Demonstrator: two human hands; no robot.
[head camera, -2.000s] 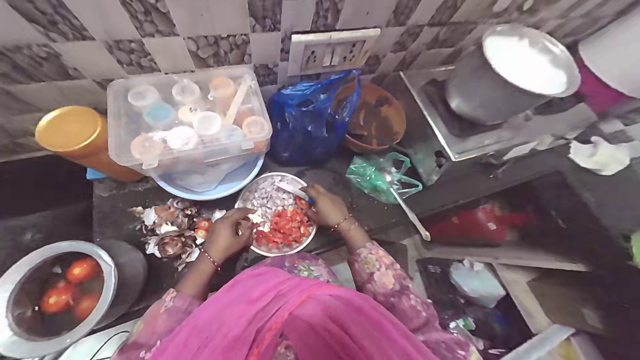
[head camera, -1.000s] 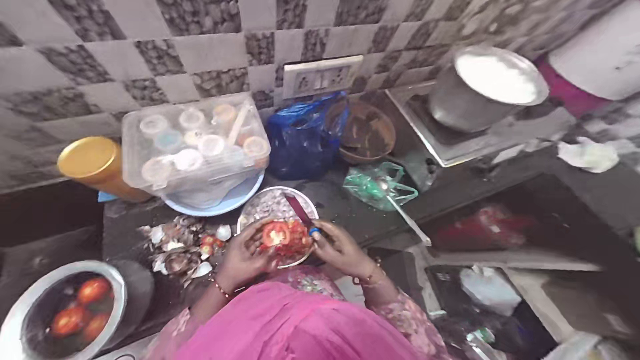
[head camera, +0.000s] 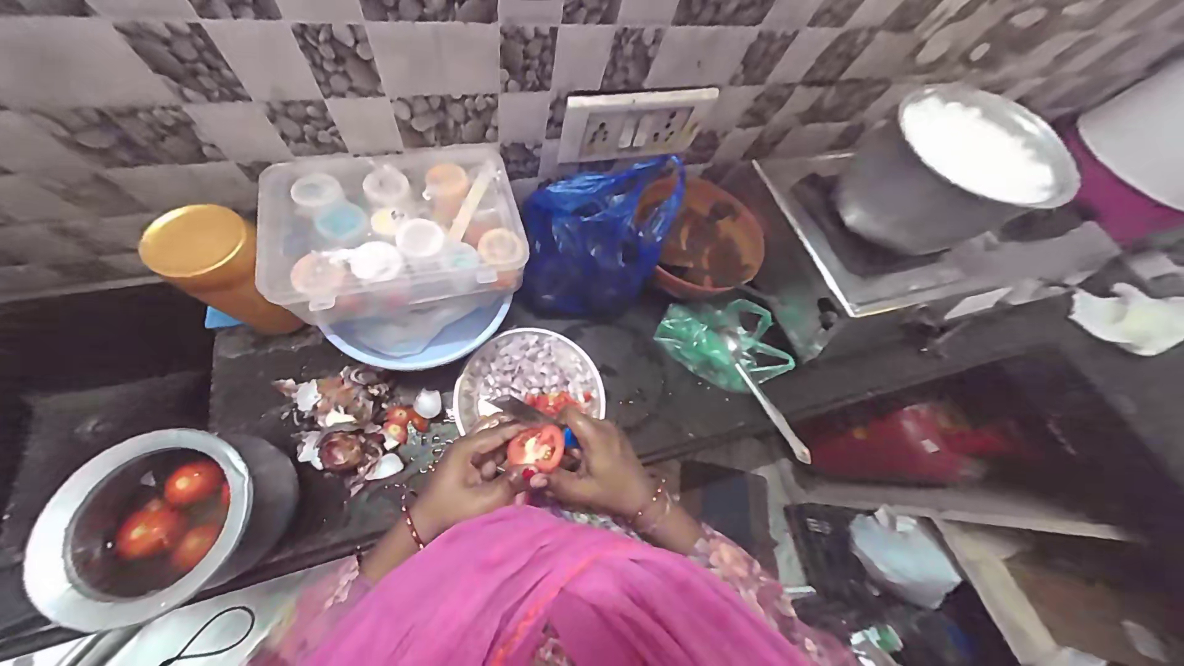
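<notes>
A cut tomato piece (head camera: 536, 449) is held between my two hands over the near rim of a round bowl (head camera: 602, 398). My left hand (head camera: 474, 470) grips its left side. My right hand (head camera: 597, 465) steadies it from the right and also holds a knife (head camera: 518, 409) with a blue handle part, its blade pointing left over the bowl. Chopped onion (head camera: 536, 363) fills the far side of the bowl, and chopped red tomato (head camera: 555, 401) shows just beyond my hands. Onion peels and scraps (head camera: 344, 449) lie on the dark counter left of the bowl.
At left stands a metal pot (head camera: 42, 564) with whole tomatoes in water. Behind are an orange-lidded container (head camera: 194, 245), a clear box of jars (head camera: 398, 277) over a blue basin (head camera: 416, 356), a blue bag (head camera: 592, 240) and a brown bowl (head camera: 754, 240). A spoon (head camera: 772, 416) and stove pot (head camera: 888, 203) are right.
Two seconds ago my hands were apart over chopped tomato; now they are together around a cut tomato piece. The knife has moved from the bowl's right side to the near middle.
</notes>
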